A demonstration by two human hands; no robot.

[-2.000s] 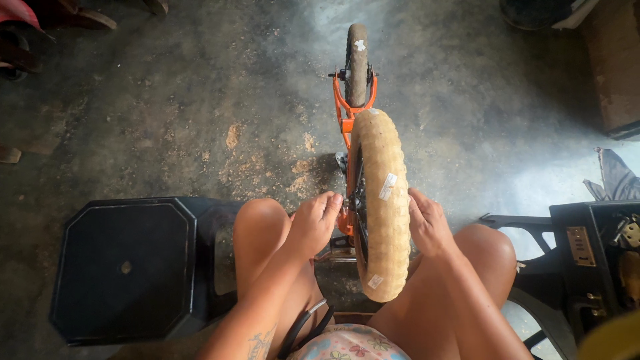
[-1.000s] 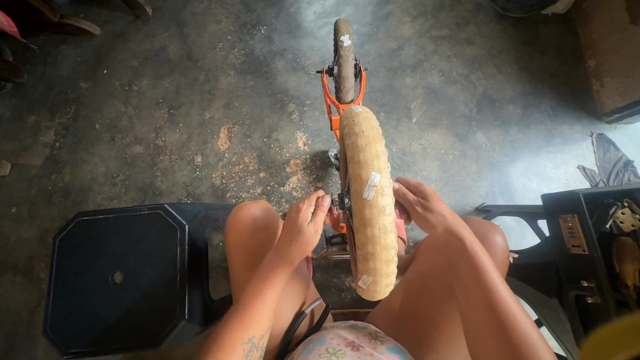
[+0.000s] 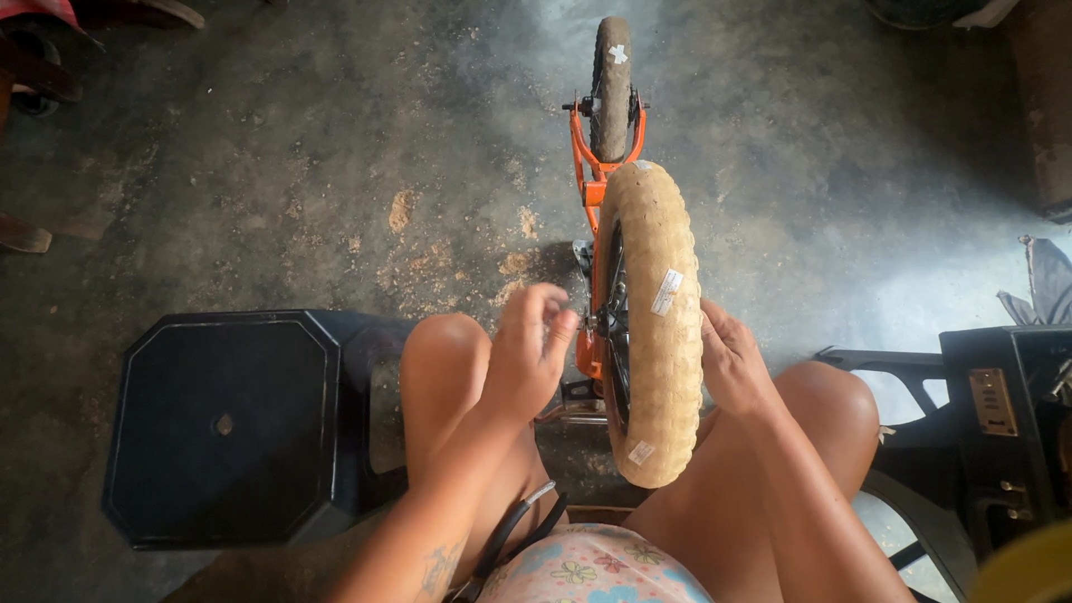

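Observation:
A small bicycle with an orange frame (image 3: 594, 193) stands upside down or tilted, which I cannot tell, between my knees. Its near wheel has a cream knobby tire (image 3: 662, 352) bearing paper labels; the far wheel has a brown, dusty tire (image 3: 614, 92). My left hand (image 3: 536, 343) is just left of the near wheel's axle (image 3: 596, 322), fingers curled and apart, slightly blurred, with nothing visible in it. On the tire's right side is my right hand (image 3: 733, 356), its fingertips partly hidden behind the tire. Pliers with black handles (image 3: 511, 523) lie on my lap.
A black plastic stool (image 3: 226, 427) stands at the left. At the right, a black box (image 3: 992, 402) with metal items inside rests on another black plastic support (image 3: 888, 362). Sandy debris (image 3: 431, 260) is scattered on the concrete floor. Wooden furniture legs (image 3: 25, 234) show at the far left.
My left hand, at the wheel's axle in the earlier frames, has come away from it to the left. My right hand stays beside the tire.

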